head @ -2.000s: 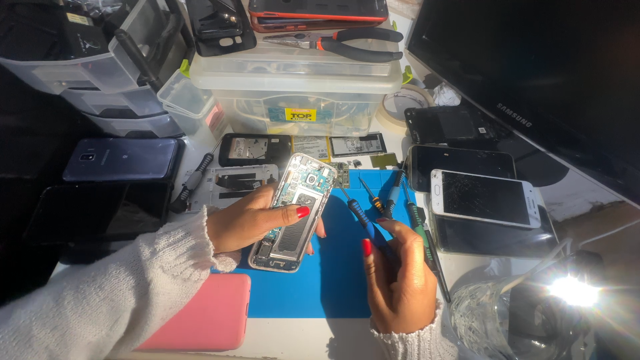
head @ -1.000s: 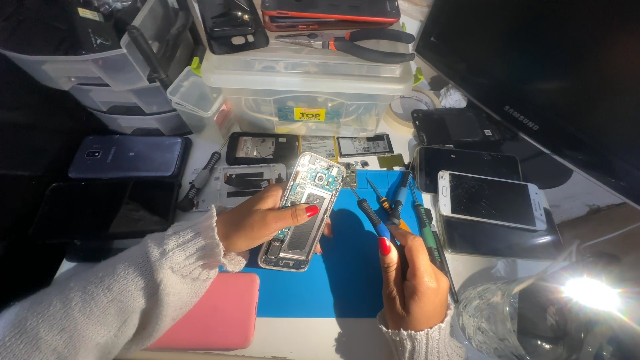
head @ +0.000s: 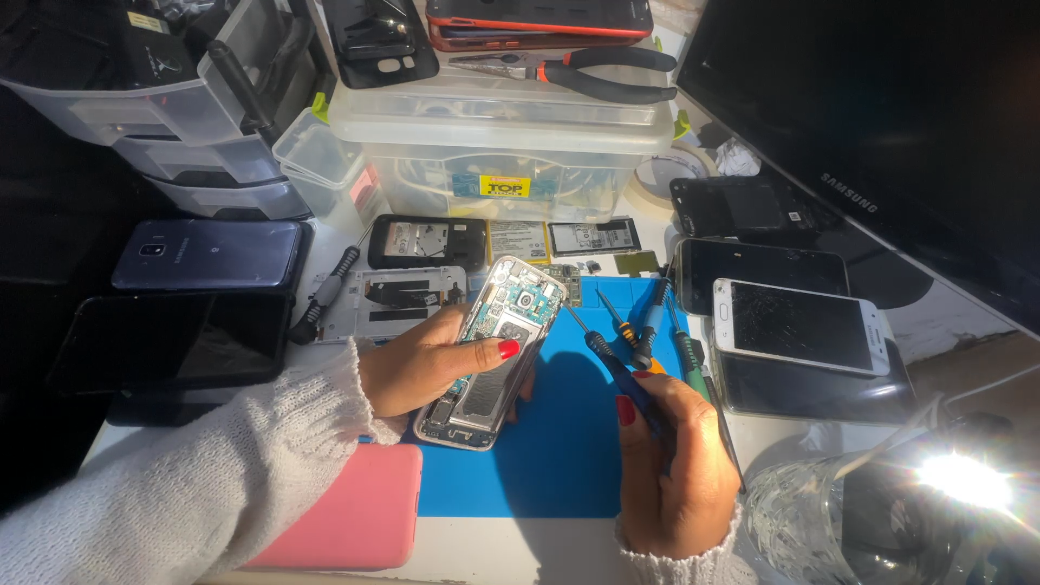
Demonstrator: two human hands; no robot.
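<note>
My left hand (head: 439, 361) grips an opened smartphone (head: 496, 357) by its sides, thumb on top, its circuit board and inner parts facing up. The phone is tilted above a blue work mat (head: 569, 439). In my right hand (head: 678, 463) is a dark blue screwdriver (head: 621, 374), its tip pointing up and left near the phone's upper right corner. Just beyond that hand lie a blue-gray screwdriver (head: 654, 321), a yellow-and-black screwdriver (head: 626, 329) and a green screwdriver (head: 692, 366). The fingers under the phone are mostly hidden.
Phone parts and batteries (head: 593, 236) lie behind the mat, before a clear plastic box (head: 504, 175) topped by pliers (head: 605, 75). Phones are stacked left and right, including a white cracked one (head: 800, 325). A pink case (head: 357, 504), a glass vessel (head: 845, 520) and a monitor (head: 894, 122) flank my arms.
My left hand keeps its hold on the opened phone. My right hand still has the dark blue screwdriver, and little else has plainly changed.
</note>
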